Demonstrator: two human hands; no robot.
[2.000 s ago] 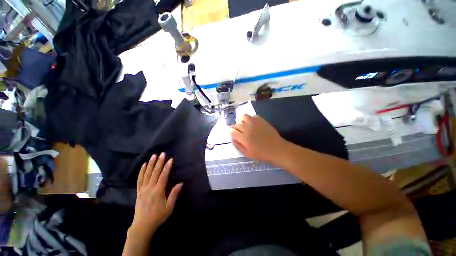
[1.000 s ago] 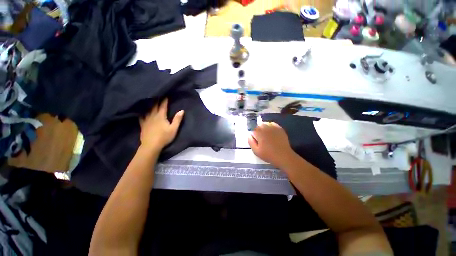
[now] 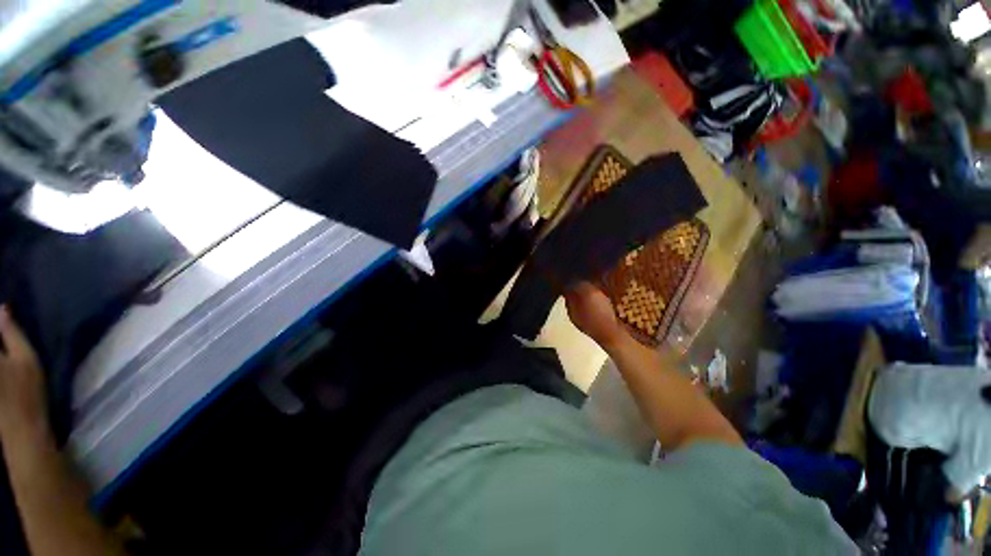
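Note:
My right hand (image 3: 592, 312) is at a black cut piece (image 3: 625, 223) beside the table, above a brown woven mat; its fingers are partly hidden by the cloth. My left hand (image 3: 20, 364) is at the far left edge, partly cut off, beside a dark garment panel (image 3: 92, 272). Its fingers are not clear. A black oblong stack of cut pieces (image 3: 299, 147) lies flat on the white table, right of the presser foot (image 3: 125, 163).
The sewing machine head (image 3: 163, 54) fills the upper left. Scissors (image 3: 565, 76) lie at the table's right corner. The woven mat (image 3: 652, 285) is on a wooden surface. A green basket (image 3: 774, 38) and another person (image 3: 935, 413) are at the right.
The view has swung right. My right hand has left the needle area and moved off the table to the black piece over the mat. The machine now shows at upper left.

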